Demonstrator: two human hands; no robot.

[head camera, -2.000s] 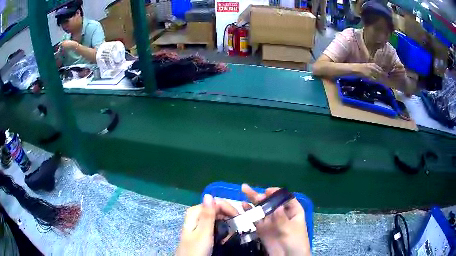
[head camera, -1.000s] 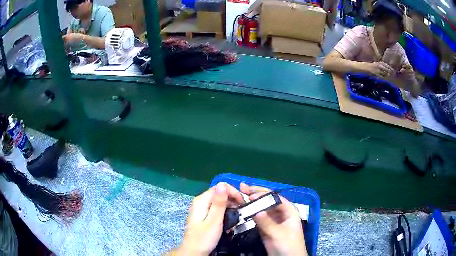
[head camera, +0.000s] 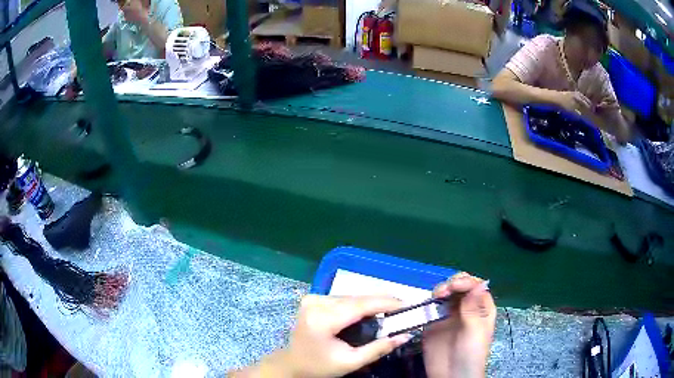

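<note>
A black part with a pale strip on it point(head camera: 411, 319) is held level above the near blue tray point(head camera: 336, 260). My left hand point(head camera: 332, 332) grips its left end between thumb and fingers. My right hand point(head camera: 462, 321) pinches its right end with thumb and fingertips. A small pale bit shows at the right fingertips; I cannot tell what it is. White paper point(head camera: 362, 285) lines the tray, and black parts below are mostly hidden by my hands.
A green belt point(head camera: 332, 199) with black crescents point(head camera: 526, 235) runs beyond the bench. A wire bundle point(head camera: 66, 277), black pouch-like piece point(head camera: 74, 223) and spray can point(head camera: 34, 188) lie left. A corded black tool point(head camera: 596, 351) lies right. Two people sit across the belt.
The pale lining now shows in the tray's upper left. My left hand has come across the part's left end, and my right hand has moved up and right to its far end.
</note>
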